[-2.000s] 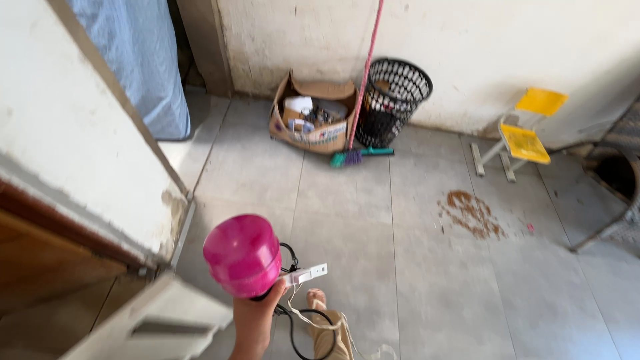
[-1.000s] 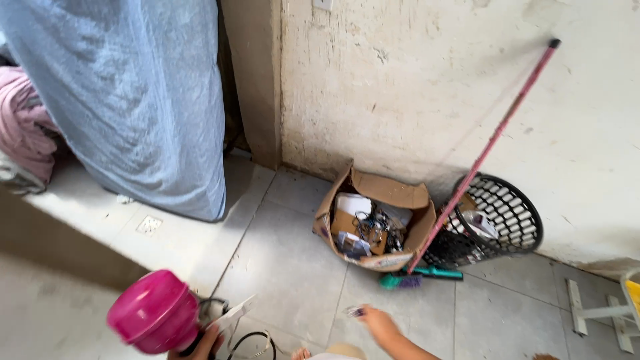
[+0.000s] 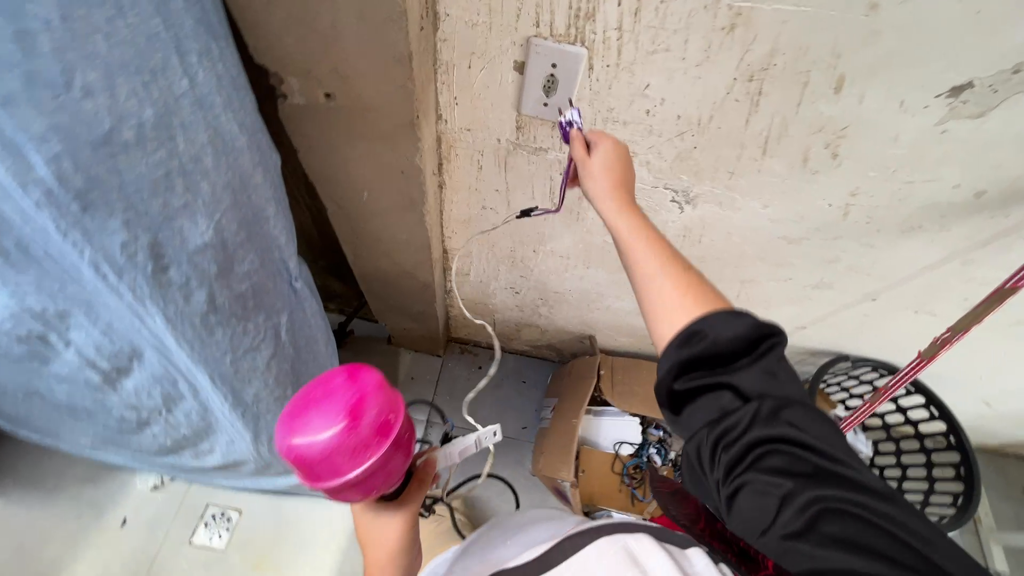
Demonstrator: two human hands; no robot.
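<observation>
My right hand point(image 3: 602, 166) holds a purple and white power plug point(image 3: 570, 122), its pins pointing up just below the socket of a white wall outlet point(image 3: 552, 80); pins and socket are apart. From the plug a purple cord runs to a dark joint, then a twisted white cord point(image 3: 490, 352) drops to a white power strip point(image 3: 468, 446). My left hand point(image 3: 398, 512) grips the strip together with the dark base of a glossy pink rounded plastic object point(image 3: 348, 432). A black cable point(image 3: 500, 480) loops below that hand. The left fingers are partly hidden.
A light blue cloth point(image 3: 144, 240) hangs at the left. Below the outlet, a cardboard box point(image 3: 566, 432) holds tangled wires. A black plastic basket point(image 3: 920, 448) and a pink pole point(image 3: 936, 348) stand at the right. A floor drain point(image 3: 214, 526) lies at lower left.
My right hand has risen from above the floor near the box to the wall outlet, with the plug in it. The view has moved closer to the wall. My left hand still holds the pink object.
</observation>
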